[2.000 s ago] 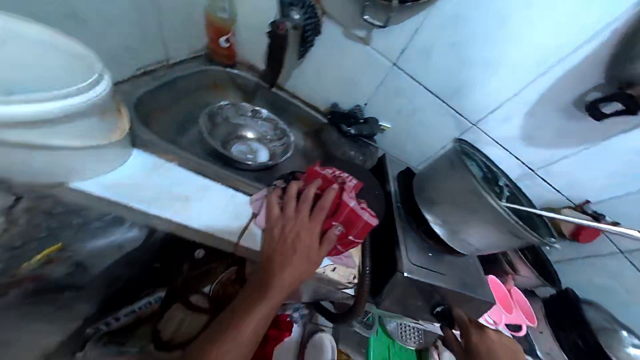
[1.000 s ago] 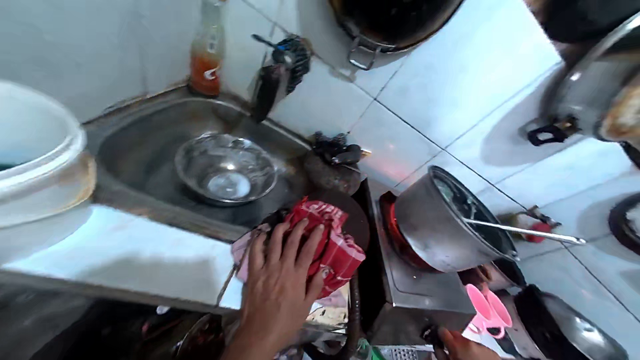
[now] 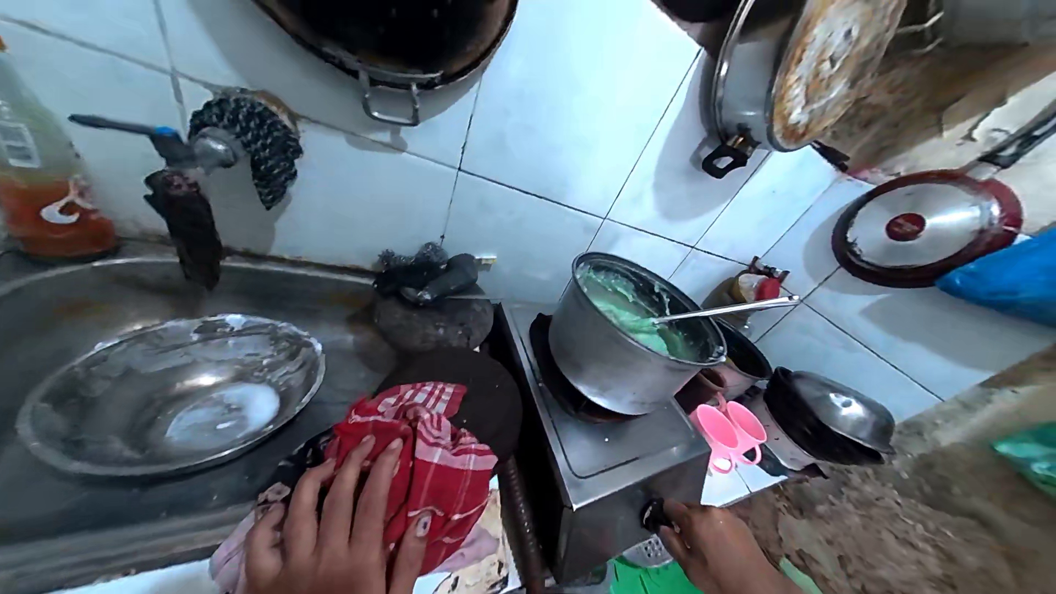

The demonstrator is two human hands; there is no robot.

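Observation:
My left hand (image 3: 338, 528) lies on a bunched red-and-white checked cloth (image 3: 421, 470), beside the sink's edge; whether it grips the cloth I cannot tell. On the front of the metal gas stove (image 3: 610, 462), my right hand (image 3: 718, 544) has its fingers on the black control knob (image 3: 656, 515). An aluminium pot (image 3: 631, 346) stands on the burner with green, thick contents and a metal spoon or ladle handle (image 3: 726, 309) leaning over its rim. No flame shows beneath it.
A steel sink (image 3: 346, 346) holds a wet metal bowl (image 3: 177, 396). Above it are a tap (image 3: 186, 157) and a bottle of orange liquid (image 3: 54, 190). Pink cups (image 3: 726, 429) and stacked dark pans (image 3: 825, 421) stand right of the stove. Pans, including a red-rimmed one (image 3: 924, 227), hang on the tiled wall.
An orange-red glow under the pot one second ago is gone. My right hand stays at the knob and my left hand on the cloth. The view has swung toward the stove and wall.

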